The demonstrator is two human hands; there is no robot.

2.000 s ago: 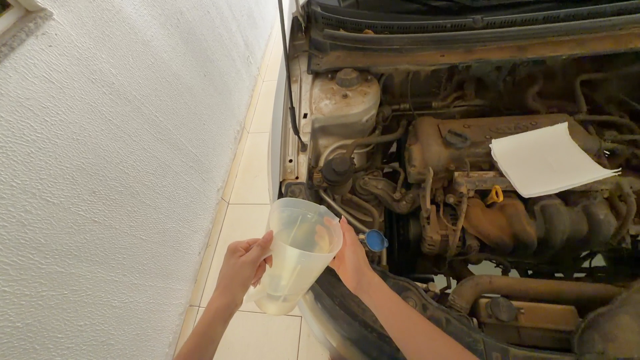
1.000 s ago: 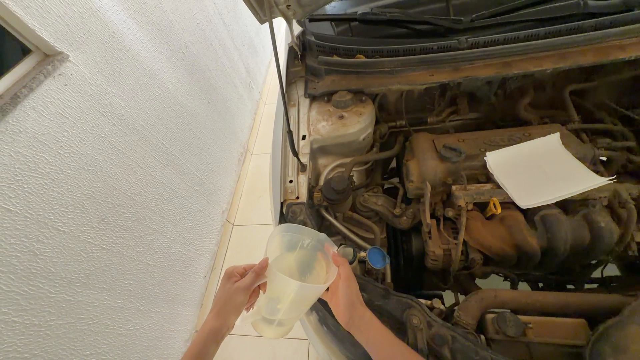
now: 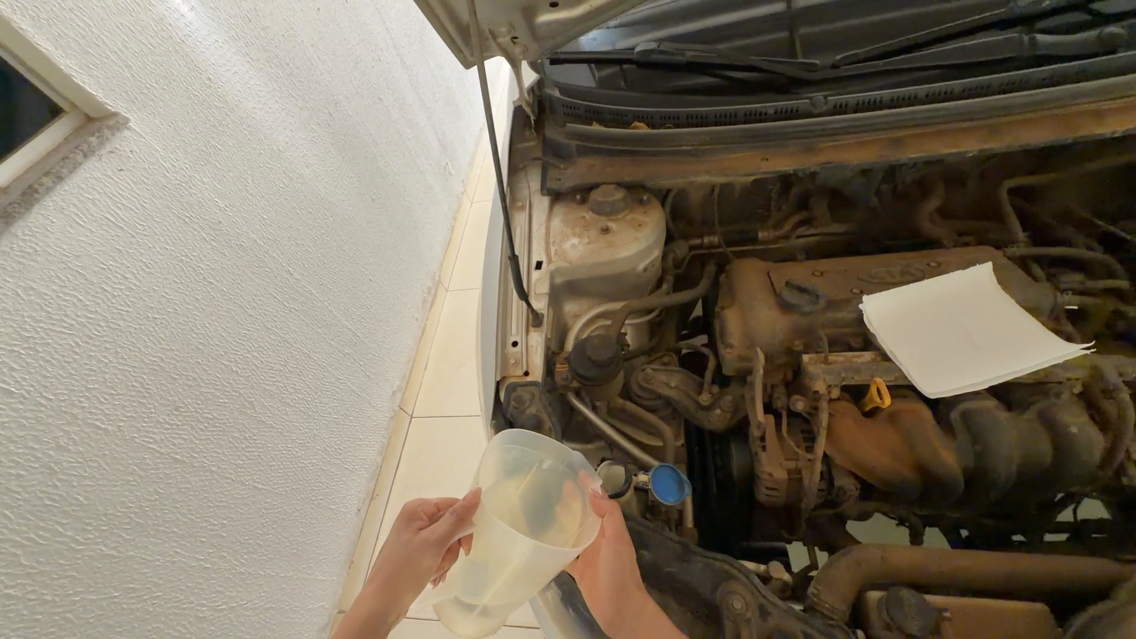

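Note:
A translucent plastic jug (image 3: 524,541) with pale yellowish liquid is held tilted between my two hands at the lower middle. My left hand (image 3: 426,541) grips its left side; my right hand (image 3: 608,559) holds its right side near the rim. Just right of the jug's rim is an uncapped filler neck (image 3: 614,477), its blue flip cap (image 3: 669,485) standing open beside it. Whether liquid leaves the jug cannot be told.
White papers (image 3: 972,333) lie on the dirty engine cover (image 3: 754,293). A yellow dipstick handle (image 3: 877,394) stands beside the intake manifold. The hood prop rod (image 3: 497,169) rises at the left fender, near a textured white wall (image 3: 222,355).
The filler neck beside the blue cap, hidden two seconds ago, now shows right of the jug. Both hands still hold the jug. The view has shifted slightly.

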